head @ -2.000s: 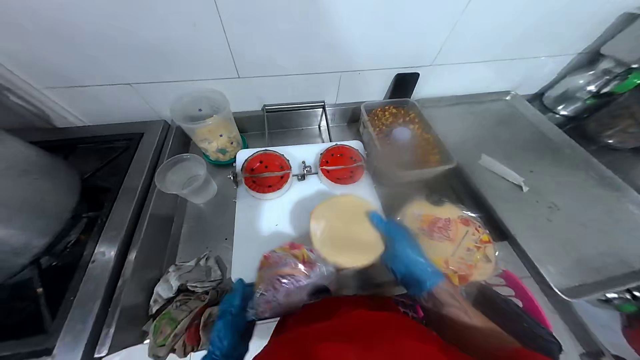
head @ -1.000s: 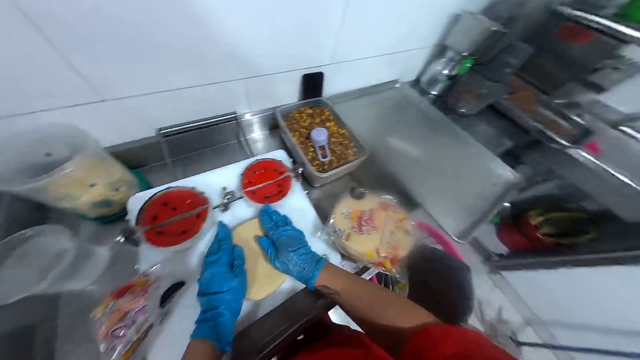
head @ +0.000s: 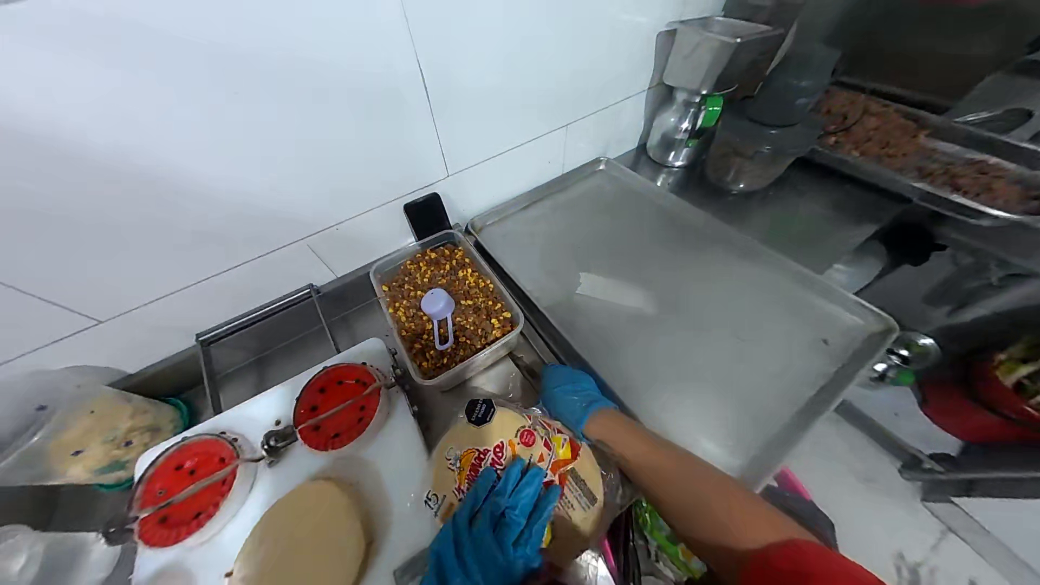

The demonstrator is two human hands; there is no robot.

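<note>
My left hand (head: 487,532), in a blue glove, lies with its fingers on the printed plastic pack of dough discs (head: 520,467). At the pack's upper right is my right hand (head: 573,398), also gloved, beside the metal tray's edge; its fingertips are partly hidden, and I cannot tell whether they hold anything. A pale dough disc (head: 305,532) rests on the white cutting board (head: 406,496). Two round red press molds with black dots, one (head: 337,406) nearer the wall and one (head: 191,490) at the left, sit on the board, joined by metal hardware.
A plastic container of minced filling (head: 447,313) holds a lilac scoop (head: 439,313). Right of it lies a large metal tray (head: 699,325). A phone (head: 426,215) leans on the wall. A clear tub (head: 106,439) stands at left, jars and a tray of meat (head: 918,150) at upper right.
Both hands have moved from the dough disc on the board to the printed pack and the place beside it. The view has swung to the right.
</note>
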